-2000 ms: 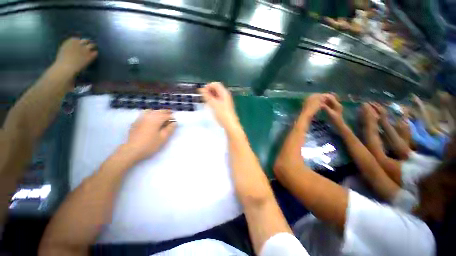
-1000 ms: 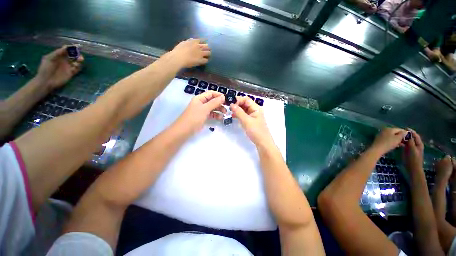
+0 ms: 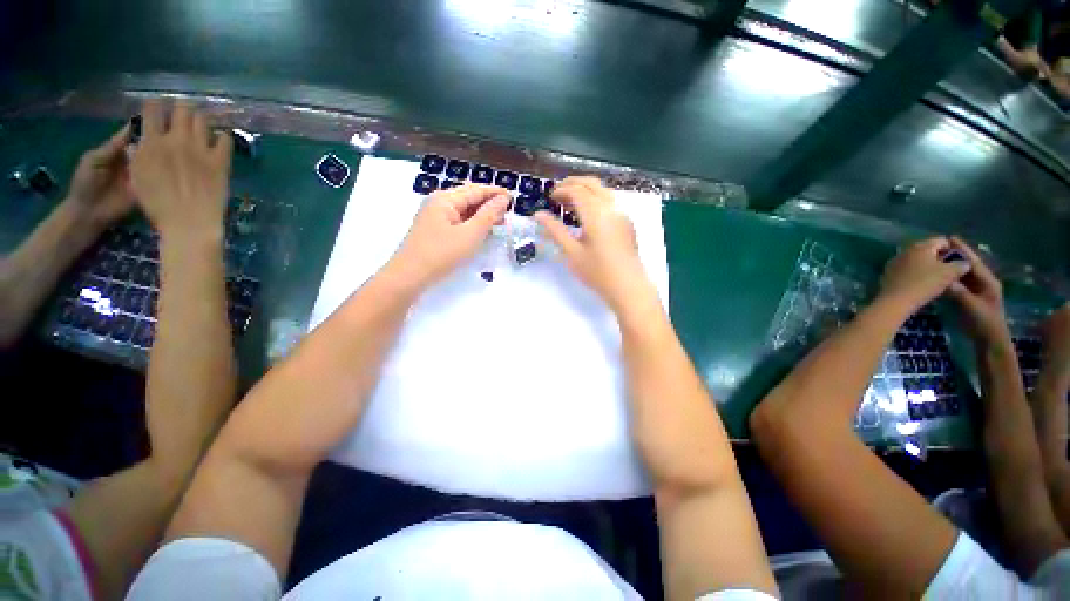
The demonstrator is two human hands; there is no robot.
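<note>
Small black rounded-square covers point(image 3: 481, 175) lie in close rows at the far edge of the white sheet point(image 3: 493, 399). My left hand point(image 3: 446, 233) is just in front of the rows, with thumb and fingertips together; whether they pinch something small is not clear. My right hand point(image 3: 601, 244) is over the right end of the rows, thumb and fingers apart around covers there, partly hiding them. A small square unit with a pale rim point(image 3: 525, 251) lies on the sheet between my hands. A tiny dark part point(image 3: 487, 276) lies nearer me.
A neighbour's hands point(image 3: 176, 164) work at left, above a clear tray of dark squares point(image 3: 112, 294). Another person's hands point(image 3: 939, 276) are at right by a similar tray point(image 3: 921, 382). A loose square piece point(image 3: 332, 170) lies left of the sheet. The dark green conveyor point(image 3: 352, 59) runs beyond.
My hands have moved apart from the dark square piece held between them; the right now reaches over the rows. The left neighbour's arm has drawn back from the belt. A square piece now shows left of the sheet.
</note>
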